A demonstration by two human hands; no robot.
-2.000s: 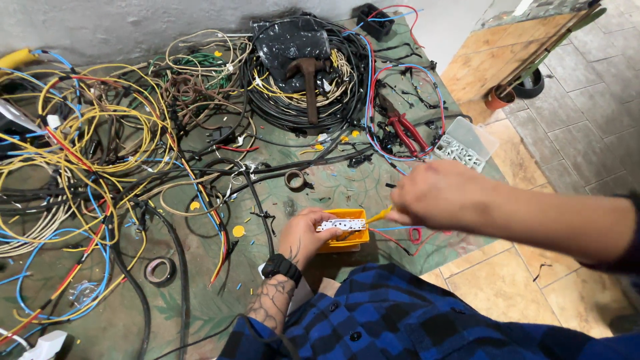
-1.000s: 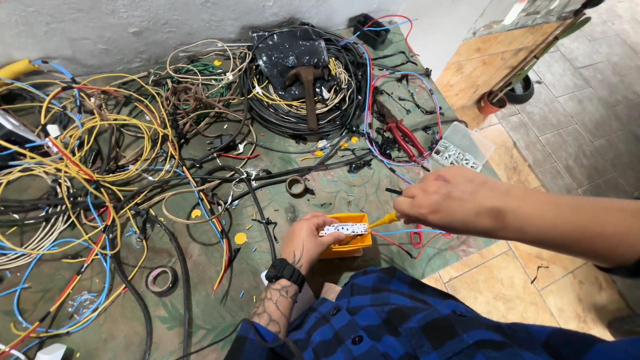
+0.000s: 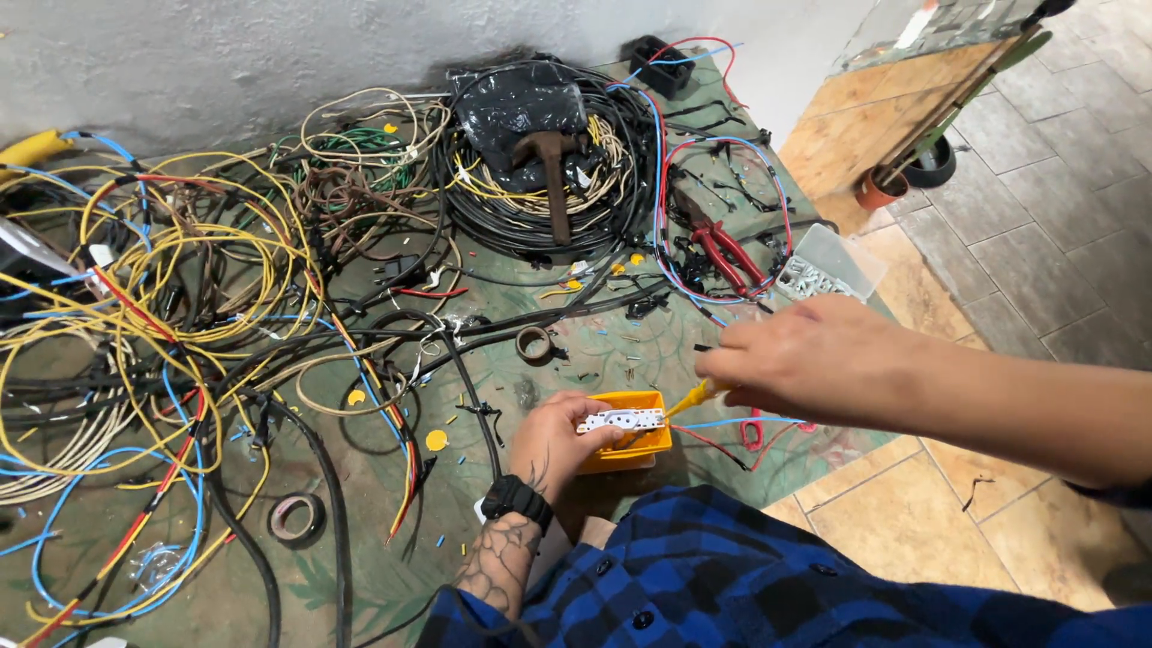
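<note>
A yellow plastic electrical box point(image 3: 650, 407) lies on the table close to my body. Over its opening, my left hand point(image 3: 562, 434) grips a white socket module point(image 3: 621, 419), thumb on the near side. My right hand point(image 3: 792, 355) is closed around a yellow-handled screwdriver point(image 3: 691, 397), whose lower end points at the module's right end; its tip is too small to make out. Red and blue wires point(image 3: 729, 421) run out to the right of the box, near a small red loop-shaped thing point(image 3: 751, 430).
Tangled cables point(image 3: 180, 270) cover the table's left side. Behind the box are a roll of tape point(image 3: 534, 345), a black cable coil point(image 3: 468, 216) with a hammer point(image 3: 556, 184), red-handled pliers point(image 3: 724, 256) and a clear box of cable clips point(image 3: 823, 270). Another tape roll point(image 3: 296, 519) lies front left.
Both hands stay at the yellow box, the left still on the white module and the right still on the screwdriver. Nothing has been let go.
</note>
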